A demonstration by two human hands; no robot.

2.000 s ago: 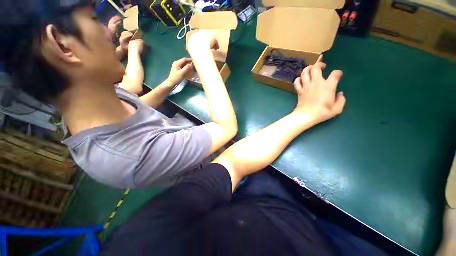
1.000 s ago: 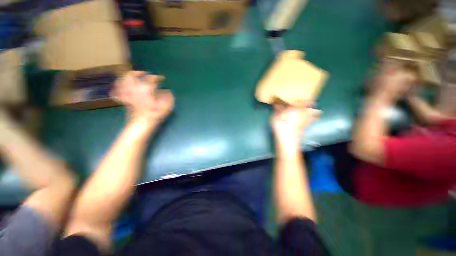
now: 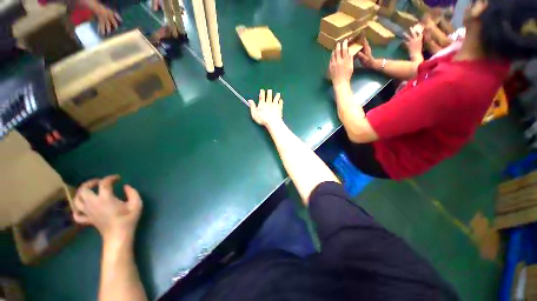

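An open mailer box (image 3: 44,244) stands at the left with its hinged lid (image 3: 26,182) up; a dark bundle (image 3: 50,223) lies inside, partly hidden. My left hand (image 3: 109,206) is at the box's right rim, fingers curled and apart, fingertips at the edge; whether they press on it is unclear. My right hand (image 3: 268,110) is empty, fingers spread, over the bench near the pale seam. A small brown carton (image 3: 260,43) lies beyond it, apart from the hand.
The green bench (image 3: 194,159) runs across. A large printed carton (image 3: 112,79) and a black unit (image 3: 47,117) are at the back left. Cream posts (image 3: 207,38) stand at the back. A person in red (image 3: 436,117) handles small cartons (image 3: 347,26) at the right.
The view has swung right. My right hand has let go of the small carton, which now lies farther away on the bench. My left hand remains beside the open mailer box.
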